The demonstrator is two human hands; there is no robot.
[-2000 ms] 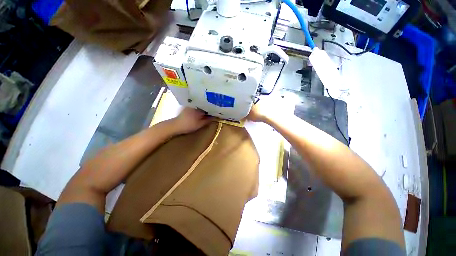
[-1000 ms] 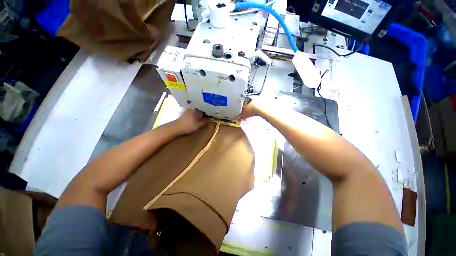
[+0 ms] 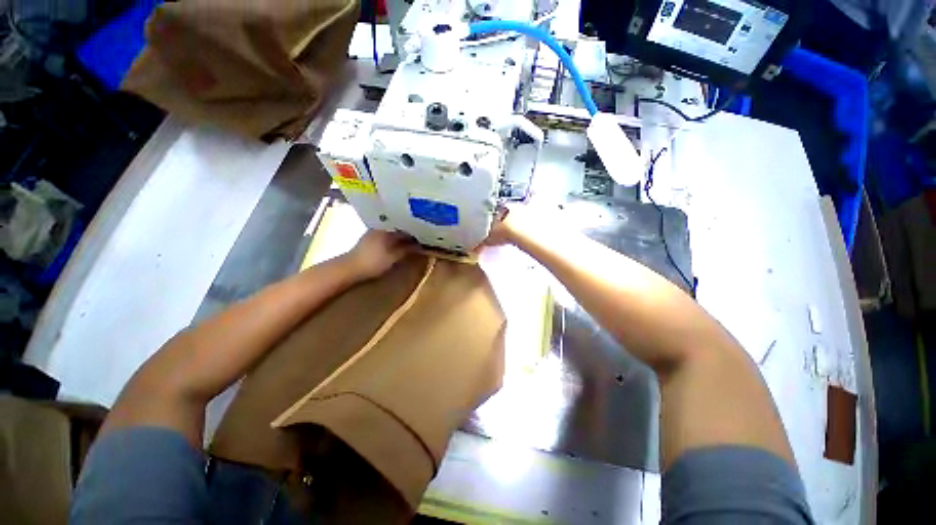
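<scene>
The brown bag body (image 3: 441,338) lies from the sewing machine head (image 3: 431,190) down towards me, its near end open and dark inside. A pale binding tape (image 3: 361,351) runs down its middle. My left hand (image 3: 382,252) is at the bag's far edge, left of and partly under the head. My right hand (image 3: 499,232) is at the head's lower right, its fingers mostly hidden behind it. The needle area is hidden. Whether the right fingers hold the bag cannot be seen.
A folded brown pile (image 3: 241,67) sits back left. A control panel (image 3: 713,31) and blue crate (image 3: 850,154) are back right. A blue hose (image 3: 559,51) curves over the machine. A dark metal plate (image 3: 616,379) lies right, and a small brown patch (image 3: 841,425) at the right edge.
The view has shifted slightly, so the machine and bag appear a little further left. Both hands stay at the machine head, and the bag keeps nearly the same position relative to it.
</scene>
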